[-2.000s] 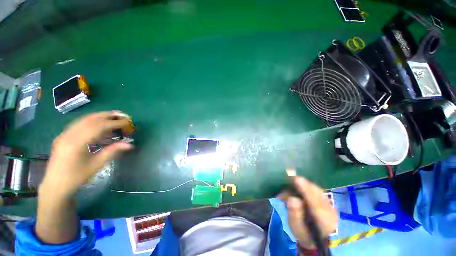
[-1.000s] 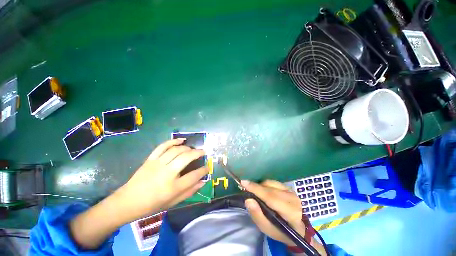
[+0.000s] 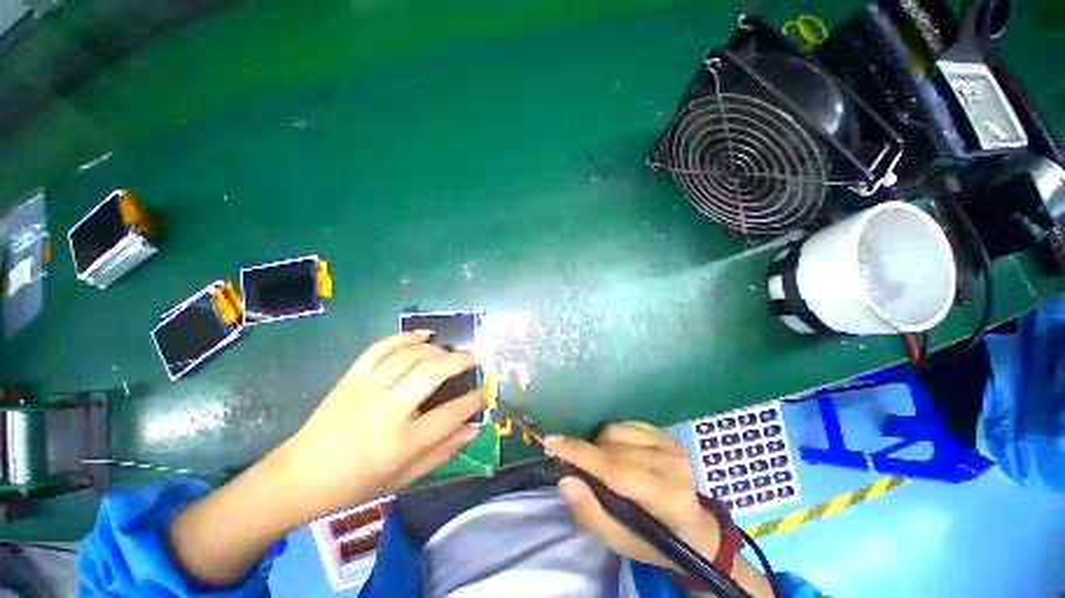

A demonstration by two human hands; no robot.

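Note:
My left hand (image 3: 385, 409) presses on a display module (image 3: 450, 389) that lies over the green circuit boards (image 3: 477, 450) at the front edge of the mat. Another dark screen (image 3: 438, 326) shows just above my fingers. My right hand (image 3: 631, 485) holds the soldering iron (image 3: 637, 514). Its thin tip is at the orange-gold tabs (image 3: 505, 423) on the right side of the board; exact contact is hard to tell. Glare washes out the tabs above. Solder wire (image 3: 152, 466) runs from the reel (image 3: 47, 440) toward my left forearm.
Two loose display modules (image 3: 280, 289) lie left of centre, with a stack (image 3: 111, 240) beyond. The fume fan (image 3: 747, 158), white cup-shaped container (image 3: 882, 271) and black soldering station (image 3: 923, 82) stand right. A clear bag (image 3: 23, 259) lies far left. A blue sleeve (image 3: 1028, 397) shows far right.
My left hand, empty-handed nowhere near the board two seconds ago, came over from the left and pressed on a module. Since one second ago, the iron tip has moved slightly down and left.

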